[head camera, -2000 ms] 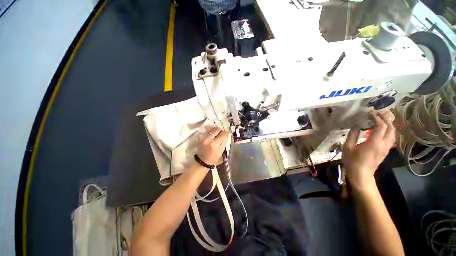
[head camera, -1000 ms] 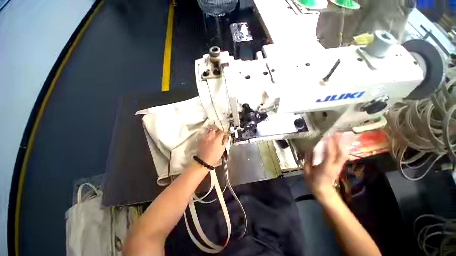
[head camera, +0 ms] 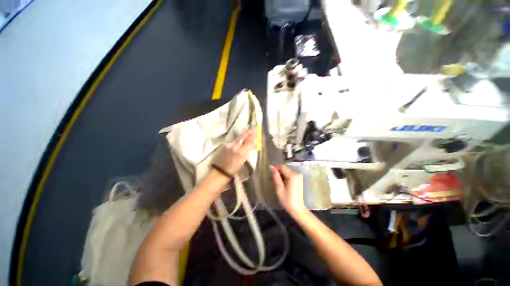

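My left hand (head camera: 236, 153) grips the cream canvas bag (head camera: 196, 138) near its upper right part, left of the needle area. A yellow edge (head camera: 257, 124) runs down the bag's right side. The bag is clear of the presser foot (head camera: 290, 151). Cream straps (head camera: 253, 226) loop down toward my lap. My right hand (head camera: 287, 187) is just right of the bag, below the presser foot, fingers partly curled and slightly blurred; I cannot tell if it holds a thread or anything else. The white JUKI sewing machine (head camera: 358, 103) stands to the right.
A stack of cream bags (head camera: 113, 240) hangs low at the left. A dark side board (head camera: 154, 181) lies under the bag. Looped straps (head camera: 492, 179) are heaped at the right edge. Green and yellow thread cones (head camera: 395, 17) stand behind the machine. A yellow floor line (head camera: 225, 58) runs beyond it.
The bag has come out from under the machine head to the left, with my left hand on it. My right hand has moved left from beneath the machine arm toward the bag's edge. The view has shifted.
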